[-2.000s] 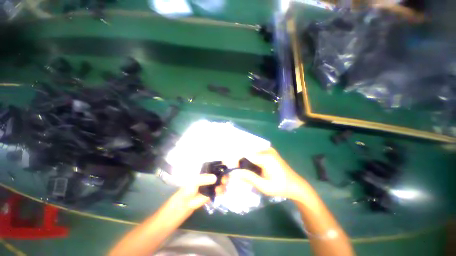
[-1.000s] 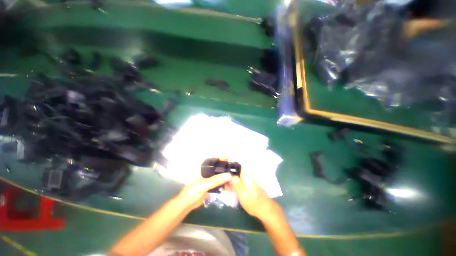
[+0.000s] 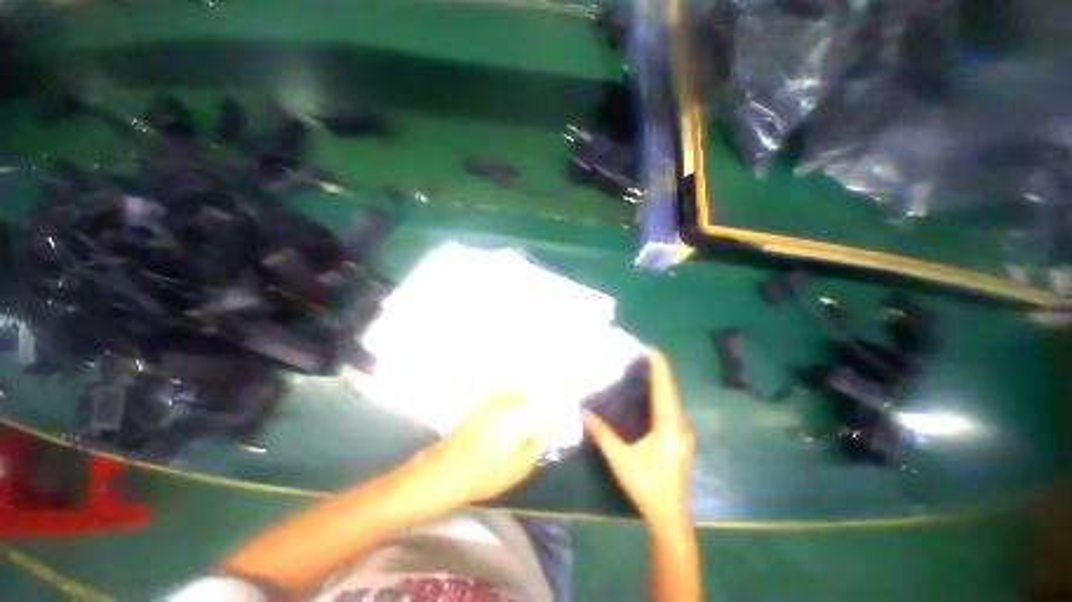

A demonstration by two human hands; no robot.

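A white, glaring stack (image 3: 470, 329) lies on the green bench in front of me; its sheets cannot be told apart. My left hand (image 3: 508, 437) is on the stack's near edge, washed out by glare, so whether it grips a sheet cannot be told. My right hand (image 3: 652, 437) is at the stack's right corner, thumb and fingers around a black unit (image 3: 625, 400). The unit is dark and blurred, and no cord shows clearly.
A large tangle of black units (image 3: 176, 282) lies at left. A yellow-edged frame (image 3: 846, 253) with shiny bagged goods (image 3: 870, 106) stands at upper right. Small black parts (image 3: 864, 388) lie at right. A red stool (image 3: 59, 488) is at lower left, beyond the bench edge.
The black unit was between both hands over the stack; now it is at the right in my right hand. My left hand has separated from it and lies on the white stack. The view has shifted slightly.
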